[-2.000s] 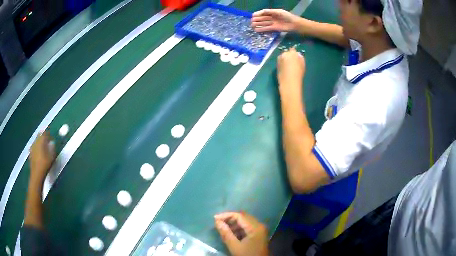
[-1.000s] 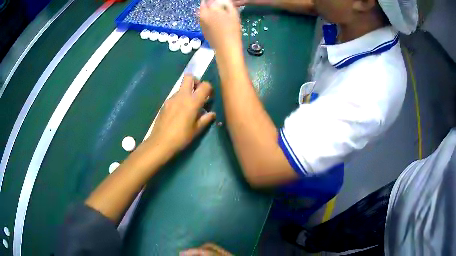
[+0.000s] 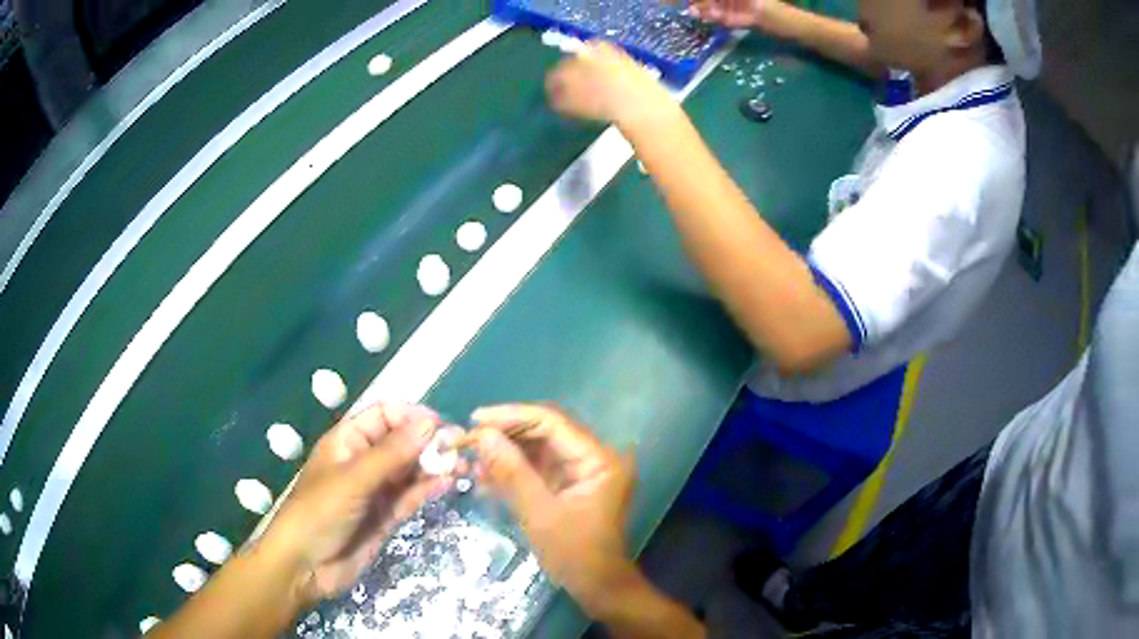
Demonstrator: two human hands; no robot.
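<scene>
My left hand holds a small round white housing between thumb and fingertips, above the insert tub. My right hand is closed at the fingertips on what looks like a thin brownish pick, its tip at the housing's right side. The insert tub, full of glittering pieces, lies below both hands, partly hidden by them. Whether an insert sits in the housing cannot be told.
White housings stand in a row on the green conveyor, left of the pale guide rail. A neighbouring worker's arm reaches across the rail near a blue parts tray. A dark round part lies on the bench.
My left hand has come back from reaching along the bench and now holds a housing. My right hand has come up from the lower edge to meet it. The view has shifted, showing the insert tub.
</scene>
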